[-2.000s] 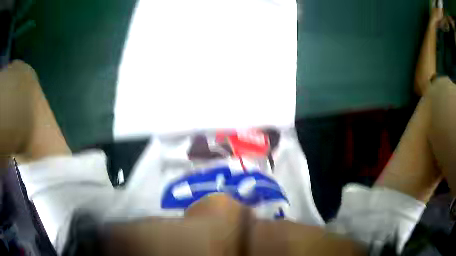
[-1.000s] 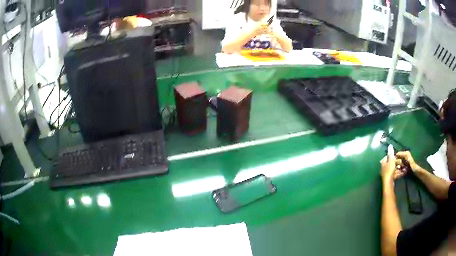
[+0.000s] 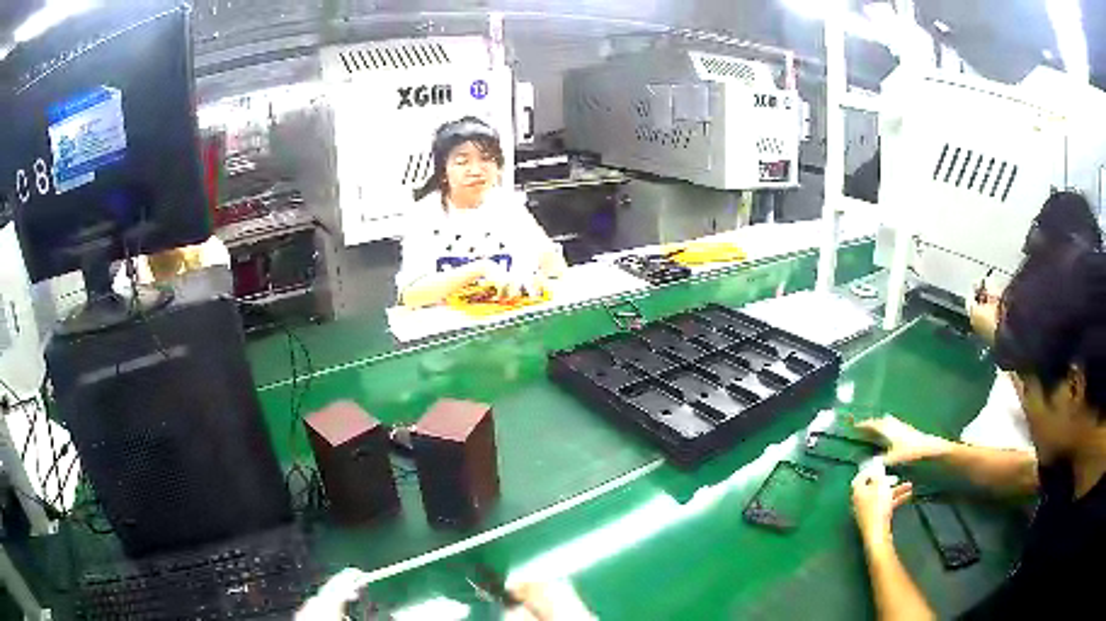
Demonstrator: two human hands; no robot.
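Observation:
My left hand [image 3: 330, 598] shows at the bottom edge, pale, blurred and cut off. A small dark piece is beside its fingers, and I cannot tell whether it is held. My right hand [image 3: 548, 599] is also cut off by the bottom edge. A slim dark tool [image 3: 490, 587] sticks out to the left from its fingertips; its exact shape is blurred. The two hands are a short way apart above the glossy green bench [image 3: 606, 534].
Keyboard [image 3: 194, 576], computer tower [image 3: 164, 425] and monitor [image 3: 109, 134] stand left. Two brown speakers [image 3: 459, 461] are ahead. A black compartment tray [image 3: 691, 376] lies right of them. A person's arms [image 3: 895, 564] and several frames [image 3: 782, 495] are right; another person sits across.
The view has swung up and to the right. Both my hands have come in at the bottom edge. The white sheet and the frame lying in front are out of view.

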